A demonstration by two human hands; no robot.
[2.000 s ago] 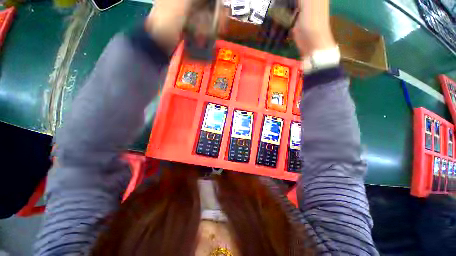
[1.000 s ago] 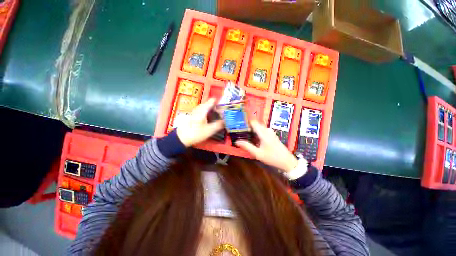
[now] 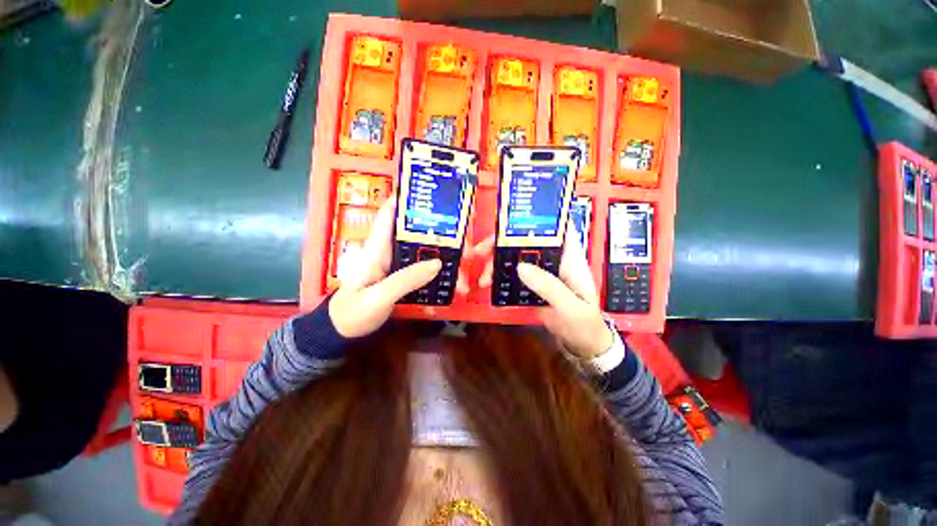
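My left hand (image 3: 372,293) holds a keypad phone (image 3: 436,211) upright, its blue menu screen facing me, with my thumb on the keys. My right hand (image 3: 565,298) holds a second keypad phone (image 3: 536,211) beside it, also with a blue menu screen and my thumb on its keys. Both are over the red phone tray (image 3: 668,185). The far row holds several orange-backed phones (image 3: 370,98) face down. The near row has one orange-backed phone at left and two face-up phones at right, one partly hidden by my right hand.
A black marker pen (image 3: 286,113) lies left of the tray. An open cardboard box (image 3: 719,36) stands beyond it. Another red tray (image 3: 154,329) with phones is at lap level on the left. A further phone tray (image 3: 892,247) is at far right.
The two phones, earlier close together and overlapping over the near row, are now apart, one per hand, screens facing me. The tray appears slightly further left and higher in view.
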